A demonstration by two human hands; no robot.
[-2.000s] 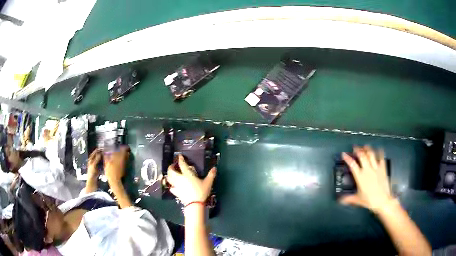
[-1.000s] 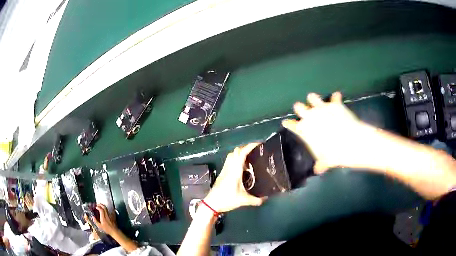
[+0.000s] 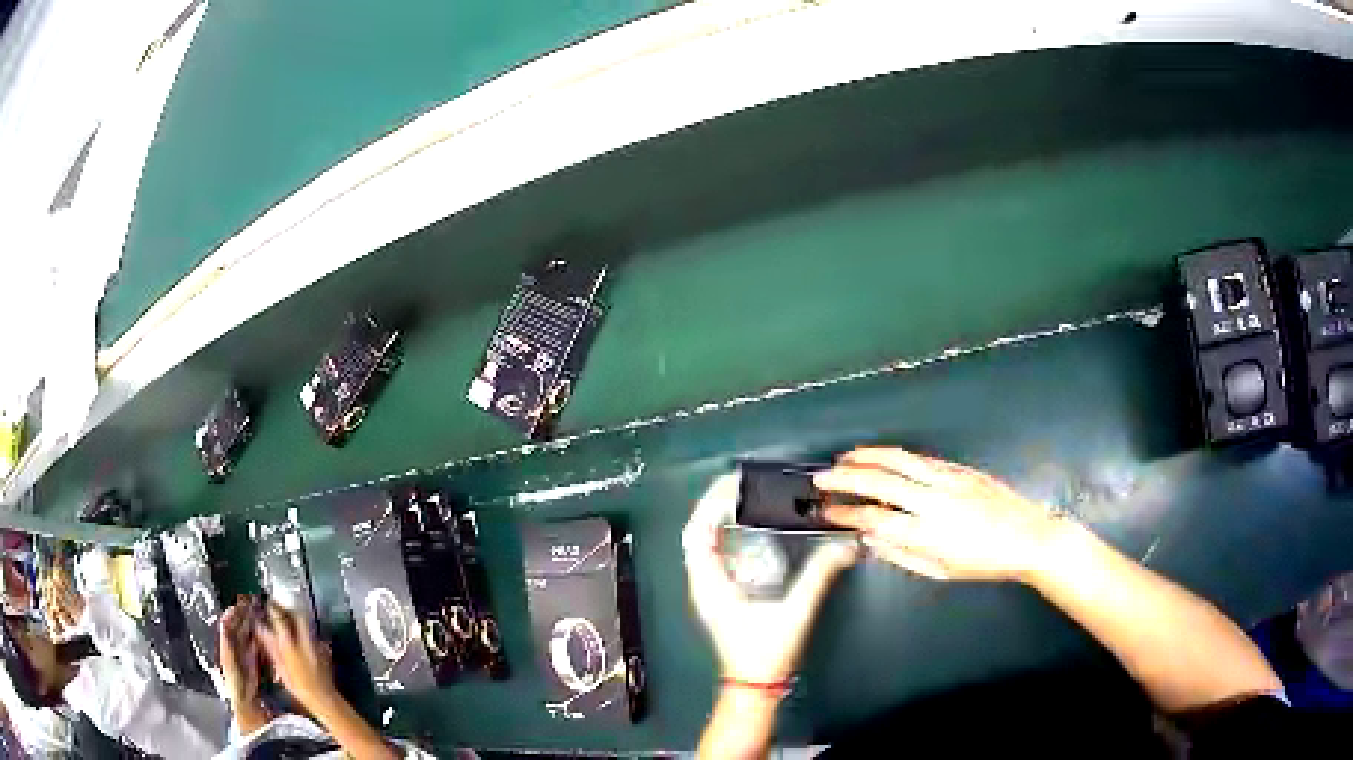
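A black retail box (image 3: pixel 778 496) is held between my two hands over the green bench, with its dark narrow side or end showing. My left hand (image 3: pixel 757 594) is around its left and near sides, with a red band on the wrist. My right hand (image 3: pixel 935 512) has its fingers on the box's right part. A pale shiny patch shows between my left thumb and fingers; I cannot tell what it is. A black box with a ring picture (image 3: pixel 576 624) stands left of my hands. The rest of the held box is hidden.
More ring-picture boxes (image 3: pixel 389 601) stand in a row further left. Black trays (image 3: pixel 1236 364) stand at the right edge. Several closed boxes (image 3: pixel 537 349) lie spaced along the green strip. Another worker's hands (image 3: pixel 278 653) are at lower left. A white rail (image 3: pixel 623 112) curves beyond.
The held box has turned from showing its printed face to a dark narrow side. My right hand has moved down to it. The boxes on the strip have shifted left and down in view.
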